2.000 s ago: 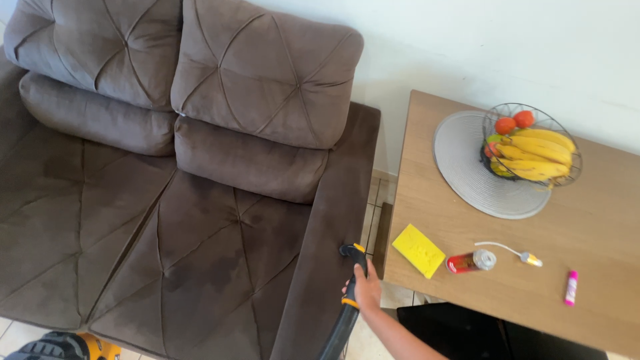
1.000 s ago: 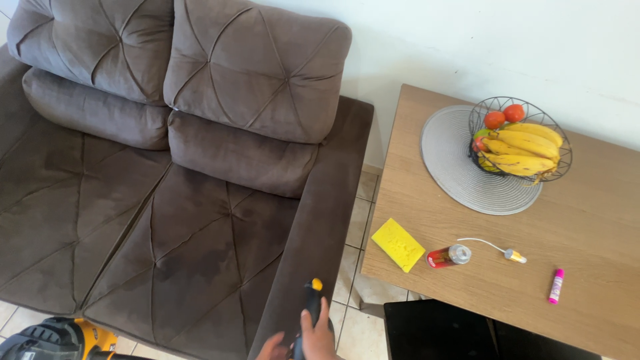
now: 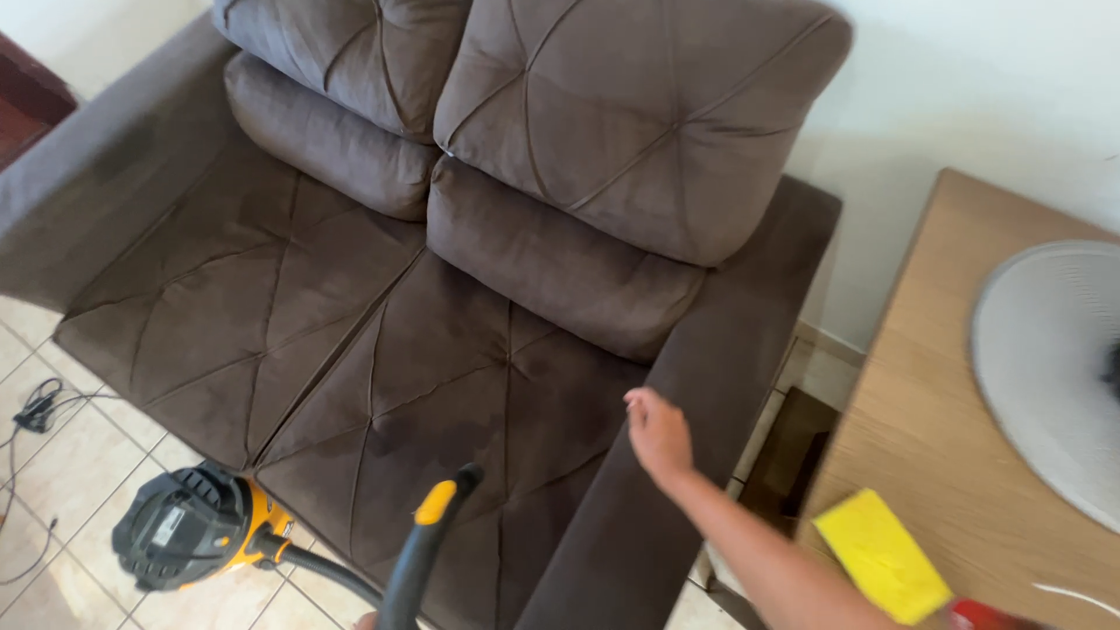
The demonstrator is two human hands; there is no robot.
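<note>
The black vacuum wand with a yellow part (image 3: 429, 534) rises from the bottom edge over the brown sofa's right seat cushion (image 3: 437, 420). At its lower end only a bit of my left hand (image 3: 366, 621) shows, at the wand; its grip is mostly out of frame. My right hand (image 3: 658, 433) hovers by the sofa's right armrest (image 3: 691, 385), fingers curled and blurred, holding nothing visible. A black and yellow canister vacuum cleaner (image 3: 188, 529) stands on the floor in front of the sofa, its ribbed hose (image 3: 328, 573) leading toward the wand.
At right, a wooden table (image 3: 919, 376) bears a round grey placemat (image 3: 1041, 350), a yellow sponge cloth (image 3: 884, 556), part of a red can (image 3: 980, 615) and a white cable (image 3: 1076, 595). Black cords (image 3: 39, 411) lie on the tiled floor at left. Back cushions (image 3: 647, 114) lean on the sofa.
My right hand has come away from the wand, which both hands were near a second ago. The wand now stands farther left, over the seat. The view has swung left.
</note>
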